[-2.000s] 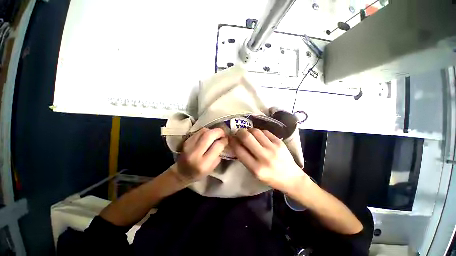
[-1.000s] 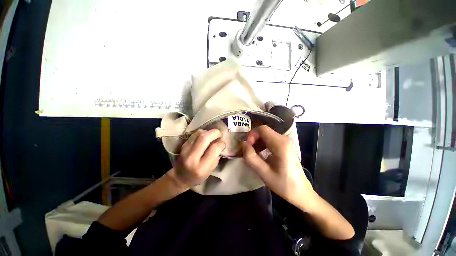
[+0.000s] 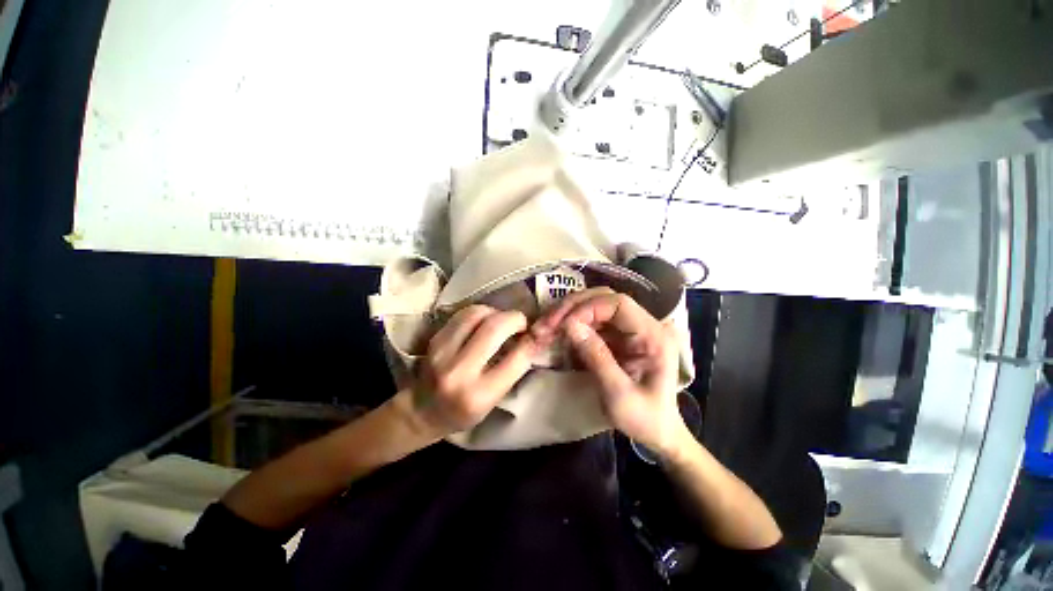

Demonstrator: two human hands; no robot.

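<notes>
A beige bag (image 3: 525,214) lies at the table's front edge and on my lap, its opening facing me. A white label (image 3: 560,283) with dark letters shows inside the opening, partly behind my fingers. My left hand (image 3: 471,364) pinches the near edge of the opening. My right hand (image 3: 624,352) is at the opening beside it, fingertips drawn together close to the left fingertips; whether they hold thread or lining is too small to tell. A loop (image 3: 406,303) stands at the bag's left side, and a dark ring (image 3: 693,271) at its right.
The white table (image 3: 289,139) has printed ruler marks near its front edge. A metal post (image 3: 618,52) rises behind the bag from the bed plate (image 3: 635,133). The large machine arm (image 3: 878,98) is at the upper right. A thin black cord (image 3: 681,185) lies on the table.
My right hand first moved away from the left fingertips, uncovering the label, then came back beside them and now partly covers it. My left hand keeps its pinch.
</notes>
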